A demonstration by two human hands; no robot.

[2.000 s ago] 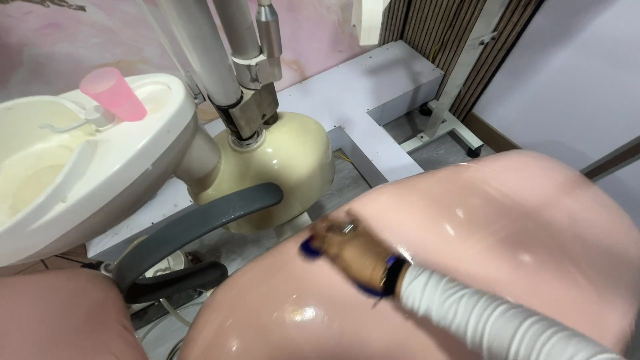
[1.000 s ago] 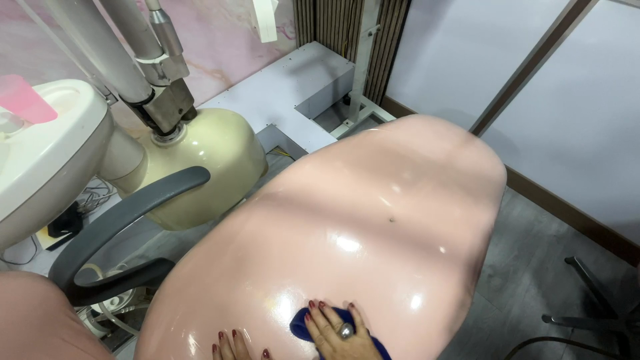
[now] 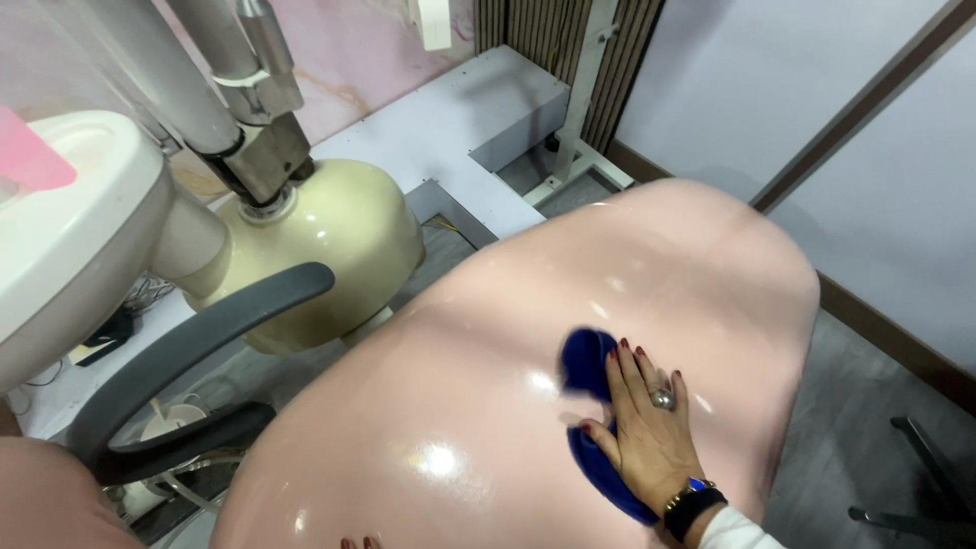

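My right hand [image 3: 648, 435] lies palm down on a dark blue cloth [image 3: 587, 362], pressing it flat on the glossy pink upholstery of a dental chair [image 3: 427, 381]. Parts of the cloth stick out to the left of the fingers and below the thumb. A ring with a large round stone, a bracelet and a black wrist band are on this hand. Of my left hand [image 3: 358, 543] only two fingertips show at the bottom edge, over the chair's pink surface; the rest is out of view.
A grey curved armrest [image 3: 206, 335] stands left of the upholstery. Behind it are a cream unit base [image 3: 328, 252], a white cuspidor bowl [image 3: 91, 221] with a pink cup [image 3: 34, 152], and metal arms. Black stand legs [image 3: 930, 465] are on the floor at right.
My right hand and the cloth have moved up the chair's surface since one second ago. Less of my left hand shows than one second ago.
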